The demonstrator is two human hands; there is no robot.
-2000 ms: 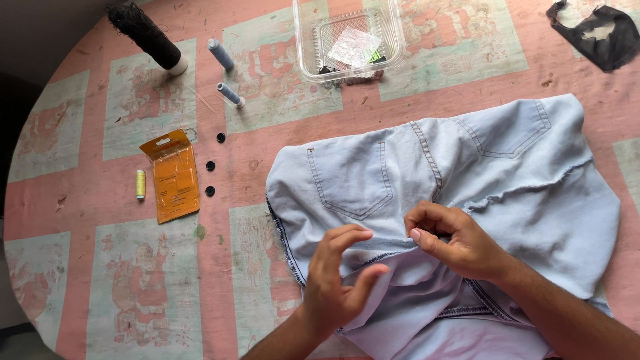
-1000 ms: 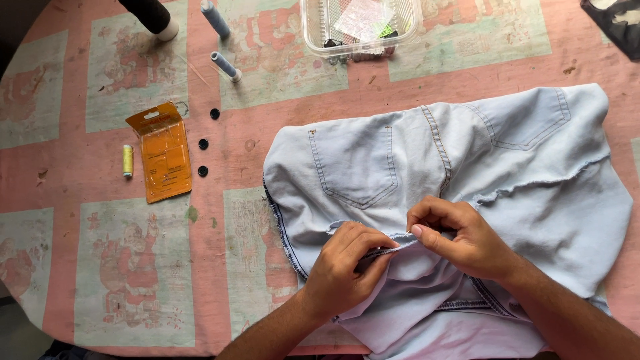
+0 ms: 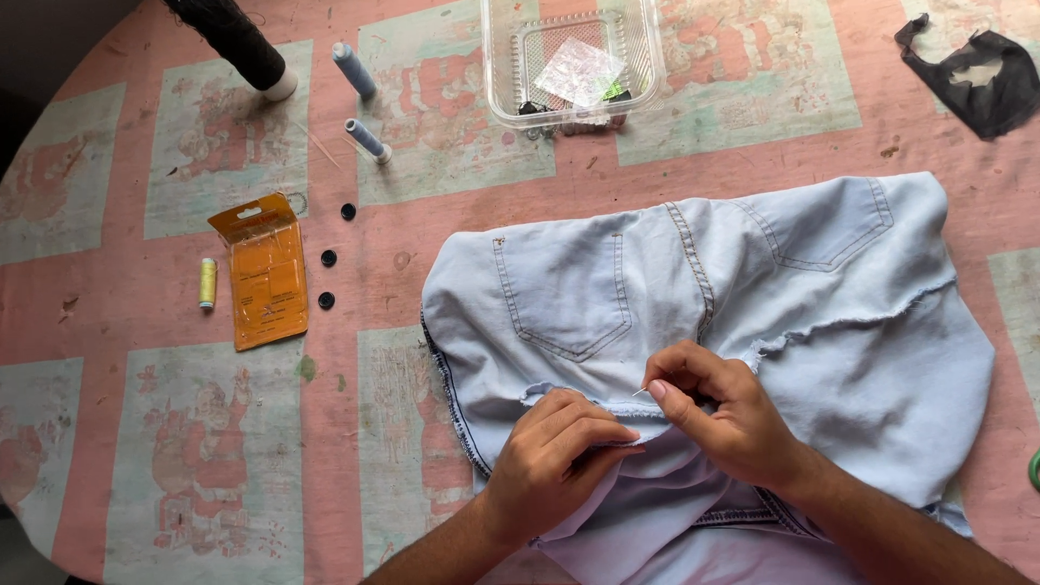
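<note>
Light blue denim fabric with stitched back pockets [image 3: 561, 301] is spread over the table in front of me. My left hand [image 3: 561, 455] pinches a folded, frayed edge of the denim between thumb and fingers. Just to its right, my right hand [image 3: 715, 398] holds a thin sewing needle [image 3: 640, 392] between thumb and forefinger, its tip pointing left above the frayed seam. Any thread on the needle is too fine to make out.
Left of the denim lie black buttons [image 3: 328, 258], an orange needle packet [image 3: 268, 284] and a yellow thread spool [image 3: 208, 283]. Farther back are blue thread spools [image 3: 367, 140], a black thread cone [image 3: 244, 49], a clear plastic container [image 3: 496, 89] and black cloth [image 3: 975, 97].
My left hand was raised with fingers apart two seconds ago; it now grips the denim edge. The needle now shows at my right fingertips.
</note>
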